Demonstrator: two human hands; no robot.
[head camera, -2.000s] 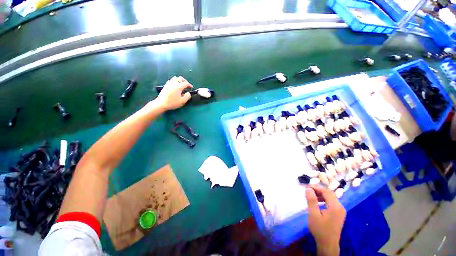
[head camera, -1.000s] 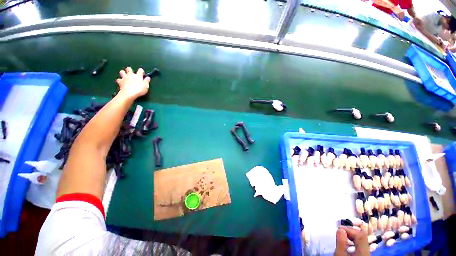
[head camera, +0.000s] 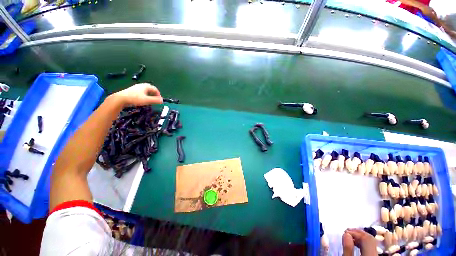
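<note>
My left hand (head camera: 142, 94) reaches over the heap of black moulded parts (head camera: 131, 135), fingers closed on a black part (head camera: 171, 101) whose end sticks out to the right. My right hand (head camera: 359, 240) is cut off by the lower edge, over the right tray (head camera: 308, 200). Its fingertips are bent together, just left of a black-ended pale piece (head camera: 370, 231); whether they hold anything cannot be told. Rows of pale pieces with black ends (head camera: 405, 187) lie in this tray.
A cardboard pad (head camera: 192, 175) bears a green pot or cap (head camera: 210, 197). White tissue (head camera: 284, 186) lies beside the right tray. Paired black parts (head camera: 260, 136) lie on the bench. Joined pieces (head camera: 307, 108) lie on the belt. A blue tray (head camera: 90, 80) stands left; a crate (head camera: 120, 227) is below.
The view has swung left. My left hand has moved from the belt at the right, across two loose black parts, to the heap's back edge. My right hand has shifted left of the black-ended piece.
</note>
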